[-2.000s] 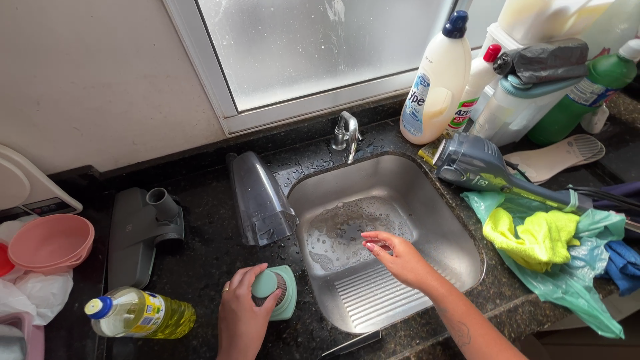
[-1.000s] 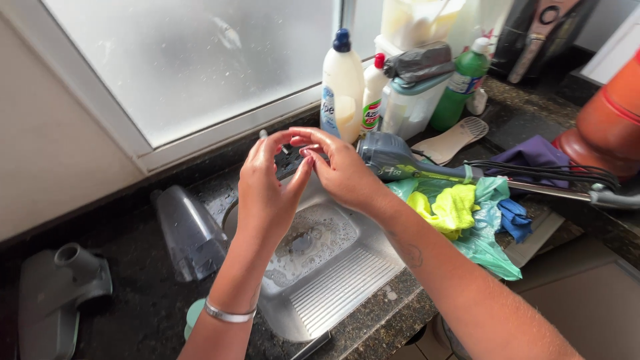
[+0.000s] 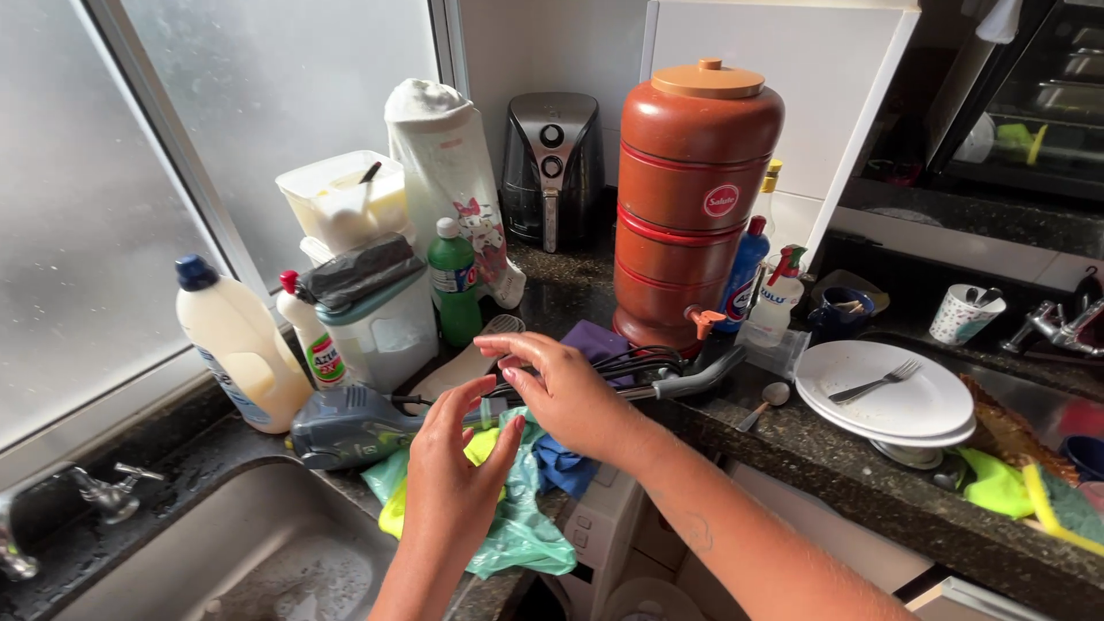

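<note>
Both hands are raised in mid-air over the corner of the counter, with nothing in them. My left hand [image 3: 461, 457] has its fingers apart, palm turned toward the other. Slightly higher and to the right, my right hand [image 3: 573, 397] is half curled, fingers spread. Behind and below them lie a grey handheld vacuum cleaner body [image 3: 349, 427], a green plastic bag [image 3: 526, 539], a yellow-green cloth [image 3: 392, 511] and a blue cloth [image 3: 565, 461]. Past the right hand runs the vacuum's grey handle [image 3: 703, 373] with black cable.
A steel sink [image 3: 285, 517] is at lower left, beside a large cream bottle [image 3: 241, 345]. Farther back stand a green bottle [image 3: 454, 285], an air fryer [image 3: 552, 172] and a brown water filter [image 3: 699, 207]. Stacked plates [image 3: 884, 388] with a fork sit at right.
My left hand has left the round green-lidded item it was at two seconds ago. Both hands, close together one second ago, are now a little apart. The view has swung right.
</note>
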